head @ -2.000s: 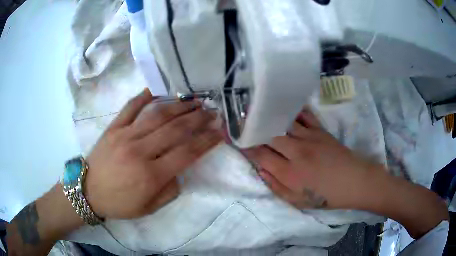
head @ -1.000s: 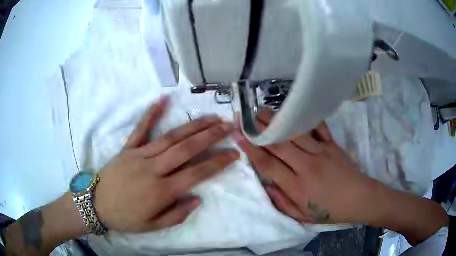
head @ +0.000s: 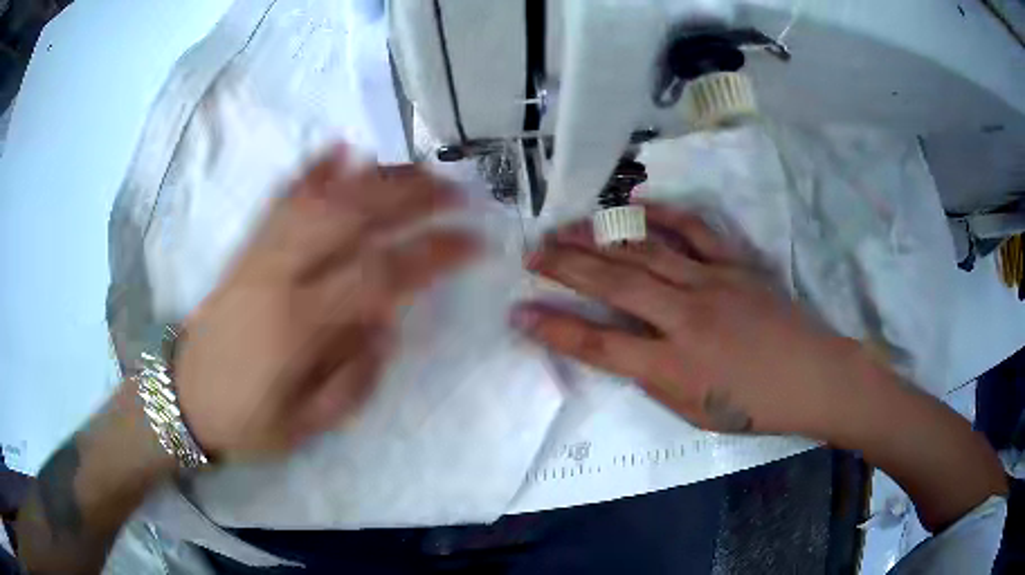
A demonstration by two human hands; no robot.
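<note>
Off-white garment cloth [head: 450, 438] lies over the machine table and under the white sewing machine head [head: 607, 90]. My left hand [head: 315, 303], blurred and with a metal watch band at the wrist, is over the cloth left of the needle area; whether its fingers hold cloth is unclear. My right hand [head: 686, 326] lies palm down with fingers spread on the cloth, right of and below the presser foot area [head: 523, 185]. The foot and needle are blurred and partly hidden by the head. A cream ribbed knob [head: 619, 225] shows just above my right fingers.
A second cream knob [head: 720, 99] is higher on the machine head. The white table [head: 67, 225] has a printed ruler along its front edge. Yellow-orange handles [head: 1013, 264] show at the far right. Dark clothing [head: 629, 534] is below the table edge.
The cloth's front edge has moved up and left, uncovering the ruler. My left hand has shifted slightly up and left. My right hand lies flatter and a little higher. The view of the machine head has shifted.
</note>
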